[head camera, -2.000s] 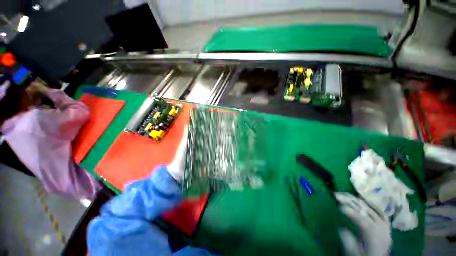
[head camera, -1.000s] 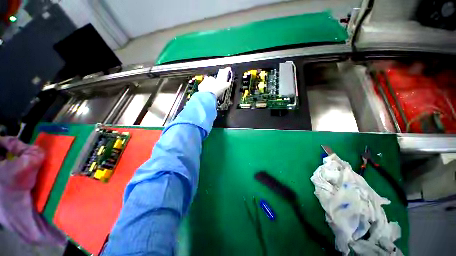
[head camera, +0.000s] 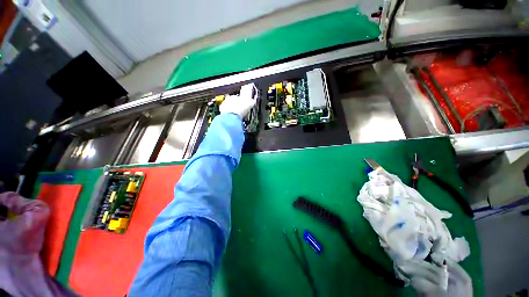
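Note:
My left hand, in a white glove and blue sleeve, reaches forward and grips a green circuit board by its silver-white block. This board is on the black carrier pallet, components up, partly hidden by the hand. A second circuit board with yellow parts and a silver-white block stands to its right on the same pallet. My right hand cannot be made out in the picture.
A third board lies on the red-orange mat. On the green mat are a black brush, blue pen cap, thin tweezers, crumpled cloth and pliers. A person's pink sleeve is at left.
The board my left hand held over the mats two seconds ago is now on the pallet, with the hand still at it. My right hand has left the view.

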